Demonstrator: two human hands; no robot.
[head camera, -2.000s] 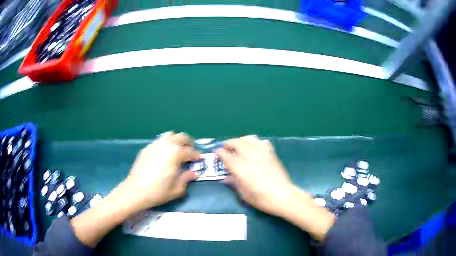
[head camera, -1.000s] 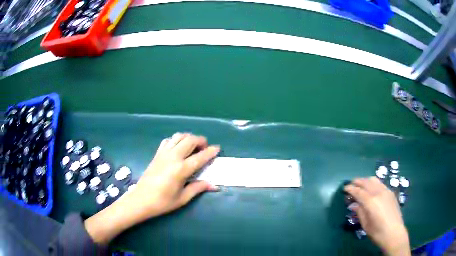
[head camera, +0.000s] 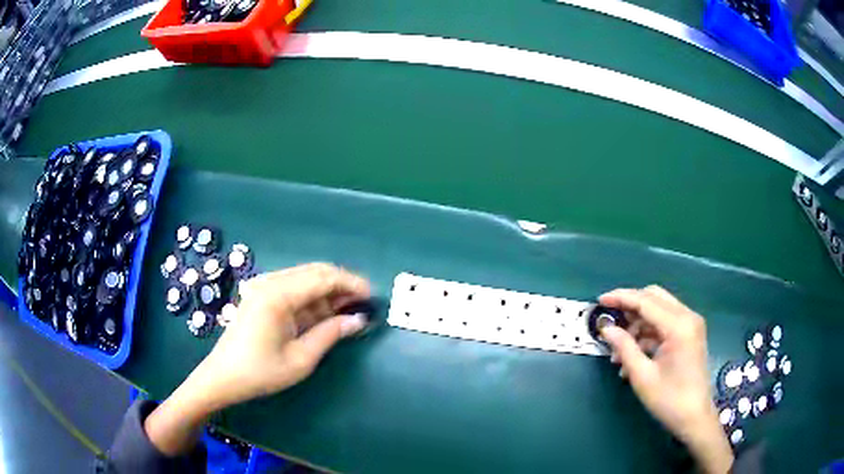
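Note:
A pale fixture strip with small dark holes lies on the green bench in front of me. My left hand pinches a black speaker unit just off the strip's left end. My right hand holds another black speaker unit with a silver centre at the strip's right end; whether it is seated cannot be told. Loose speaker units lie in a pile at the left and another at the right.
A blue parts bin heaped with discs stands at left. A red-orange bin is at the back left, a small blue bin at the back right. A loaded fixture strip lies at the right edge. Blue bins show below the bench edge.
My left hand has let go of the strip and now holds a disc. My right hand has come from the right pile to the strip's right end with a disc. The view has shifted.

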